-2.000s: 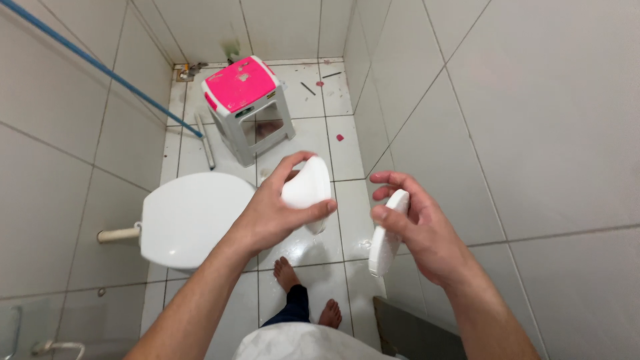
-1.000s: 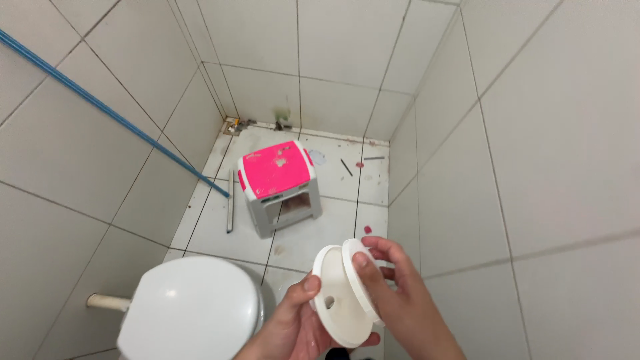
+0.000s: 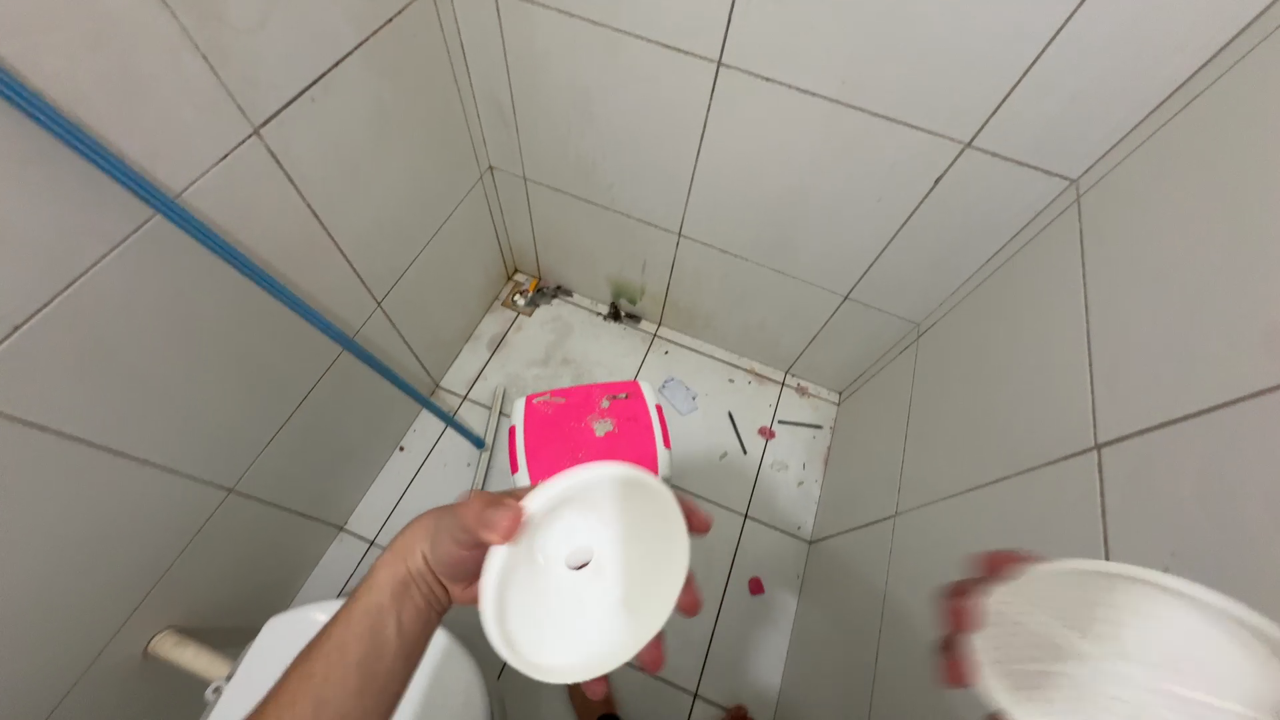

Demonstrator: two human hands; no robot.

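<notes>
My left hand [image 3: 465, 545] holds a round white plastic dish [image 3: 625, 590] by its rim, thumb on the near edge and fingers behind it. The dish has a hole near its middle and its hollow side faces me. At the lower right, my right hand [image 3: 975, 615] grips a second round white piece [image 3: 1130, 640], blurred and partly cut off by the frame's edge. The two pieces are well apart. Beyond the dish stands a stool with a pink and white top [image 3: 590, 425], its lower part hidden.
A white toilet lid [image 3: 440, 670] is at lower left, beside a pipe stub [image 3: 190, 655]. A blue pole [image 3: 270, 285] slants down to a squeegee head [image 3: 490, 430]. Small debris [image 3: 737, 432] lies on the tiled floor near the walls [image 3: 790, 200].
One second ago the two white pieces were together between my hands; now they are apart, the right hand having moved off to the right with one. The view has shifted.
</notes>
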